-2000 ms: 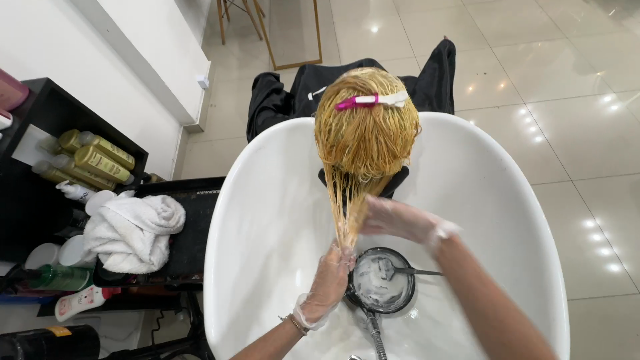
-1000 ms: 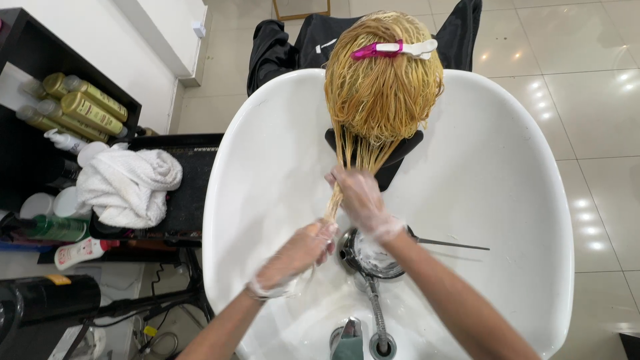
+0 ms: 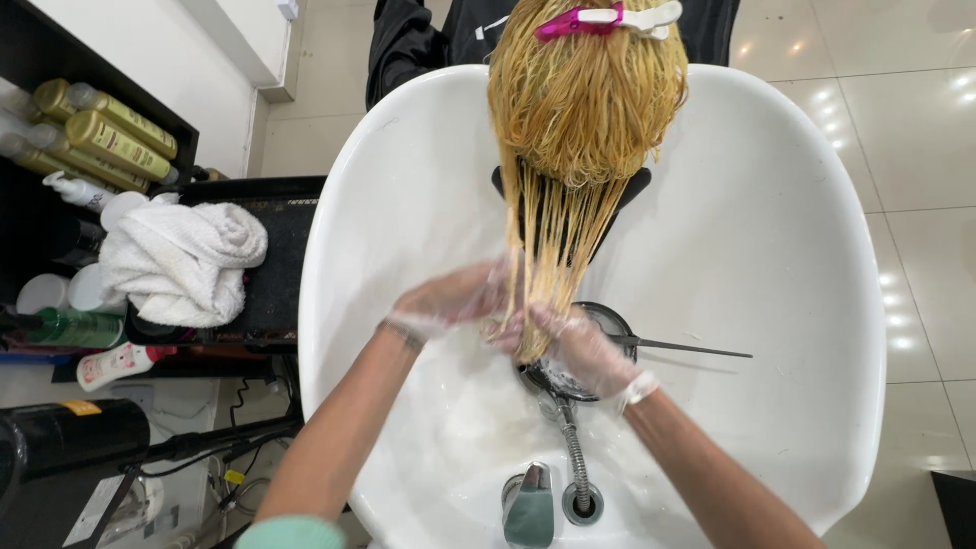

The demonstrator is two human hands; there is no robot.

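Blond, product-coated hair (image 3: 587, 107) of a person lying back hangs into a white shampoo basin (image 3: 732, 229), with a pink and white hair clip (image 3: 610, 19) on top. My right hand (image 3: 591, 347), in a clear glove, is closed around the lower ends of the hanging strands. Gloved too, my left hand (image 3: 476, 293) is blurred at the left side of the strands; whether its fingers grip any is unclear. Behind and below my right hand lies a black bowl (image 3: 610, 316) with whitish product, partly hidden, and a thin dark handle (image 3: 694, 347) sticks out to its right.
A chrome faucet (image 3: 530, 507) and a metal shower hose (image 3: 573, 450) stand at the basin's near end. On the left, a white towel (image 3: 183, 259) lies on a black trolley (image 3: 282, 267), beside shelved bottles (image 3: 122, 145). A black cylindrical appliance (image 3: 69, 450) is at lower left.
The strands were bunched narrowly between my hands a second ago; now they fan out wider. My left hand has moved up beside them, and my right hand is lower, at their ends. The view has shifted closer.
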